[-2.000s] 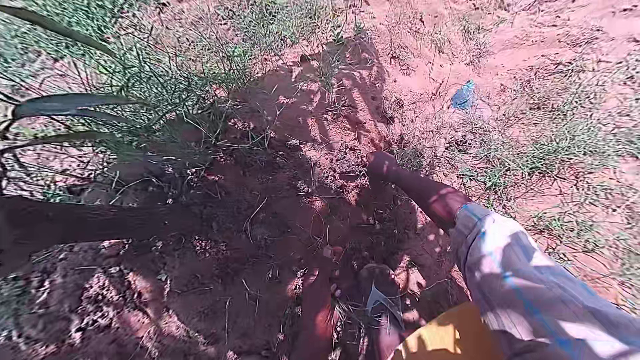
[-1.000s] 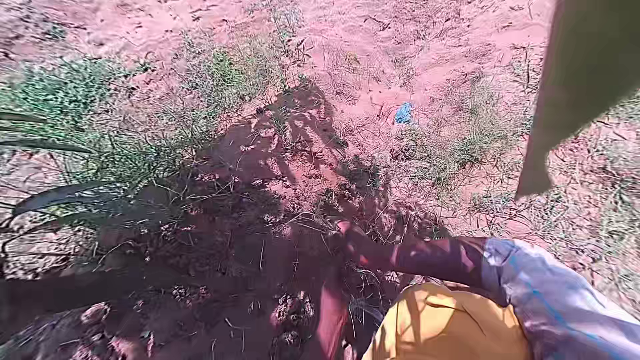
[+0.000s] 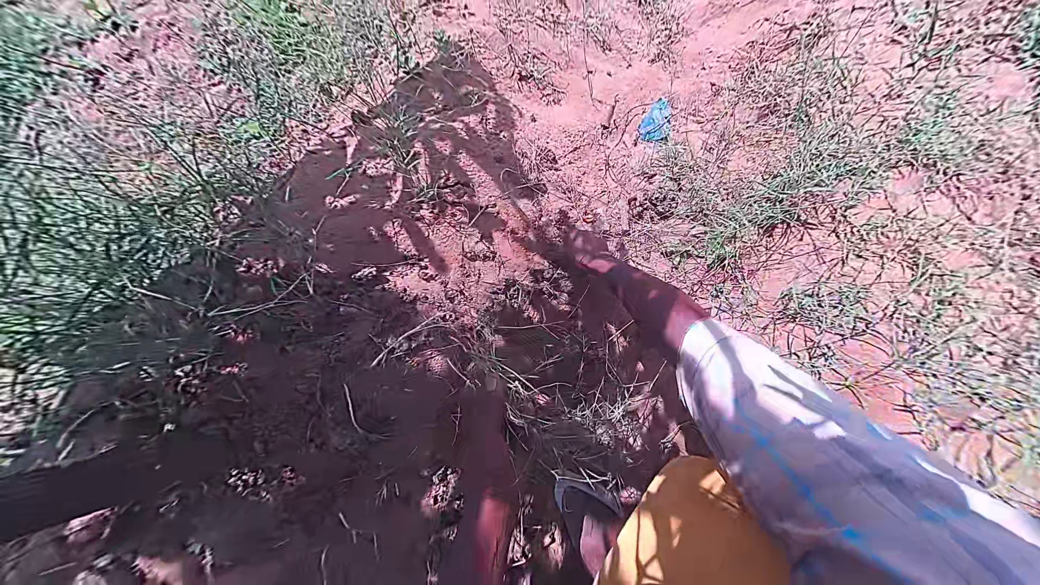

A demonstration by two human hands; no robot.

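Note:
My right hand (image 3: 577,244) is low over shaded reddish soil (image 3: 455,284), at the end of a bare forearm below a pale checked sleeve (image 3: 780,422). A short thin stick-like piece (image 3: 516,215) lies by its fingertips; whether the hand holds it is not clear. My left forearm comes up from the bottom edge, and the left hand (image 3: 485,398) is dark and blurred in shadow beside dry grass stems (image 3: 520,378). Its fingers cannot be made out.
Yellow cloth (image 3: 695,528) over a knee and a foot in a shoe (image 3: 587,516) are at the bottom. A blue scrap (image 3: 655,122) lies ahead on sunlit soil. Green grass (image 3: 89,236) grows at left, sparser grass (image 3: 780,195) at right. A dark bar-like shape (image 3: 89,487) crosses the lower left.
My right hand has moved forward over the soil, closer to the blue scrap and farther from my left hand. The broad leaf at upper right one second ago is out of view.

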